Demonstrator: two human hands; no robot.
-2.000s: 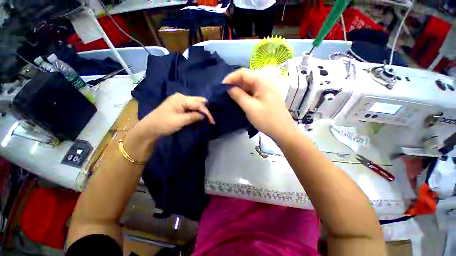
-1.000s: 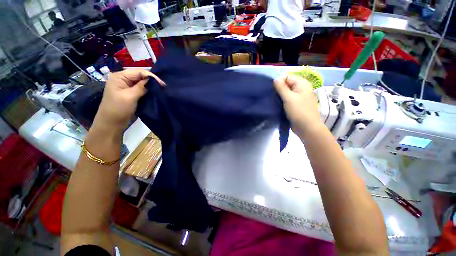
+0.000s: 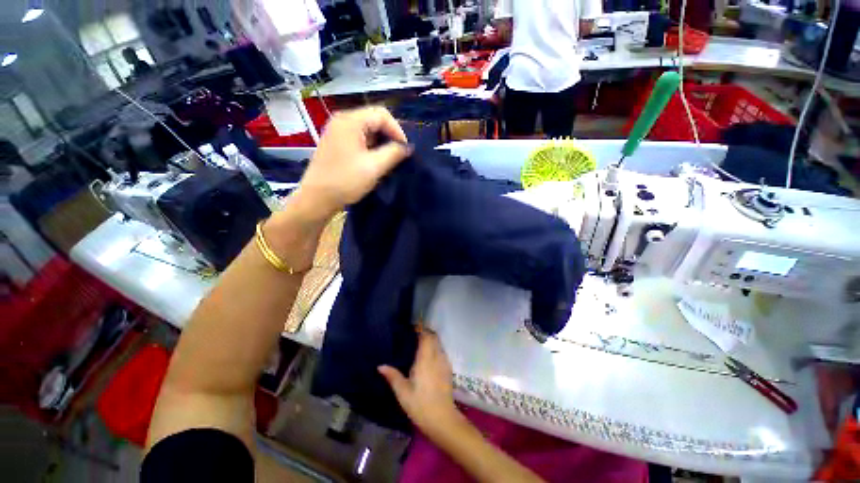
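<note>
A limp navy cloth panel [image 3: 471, 226] hangs from my raised left hand [image 3: 356, 156], which pinches its upper edge at the centre left. One part of the cloth drapes right over the white table, ending left of the needle area. The other part hangs down over the table's front edge. My right hand [image 3: 424, 377] is low, at the hanging part near the table edge, with thumb and fingers apart; its fingertips are partly hidden against the cloth, and I cannot tell if they grip it. The white sewing machine [image 3: 688, 226] stands at the right.
Red-handled snips [image 3: 760, 385] and a paper slip [image 3: 717, 325] lie on the table at the right. A yellow-green fan [image 3: 556, 164] and a green-handled tool [image 3: 651, 115] stand behind. A cardboard strip [image 3: 319, 274] and a dark machine end [image 3: 215, 215] are left. A person [image 3: 542, 61] stands beyond.
My right hand has let go of the cloth's right end and moved down to the hanging part. My left hand has moved right and slightly up. The right end now droops onto the table.
</note>
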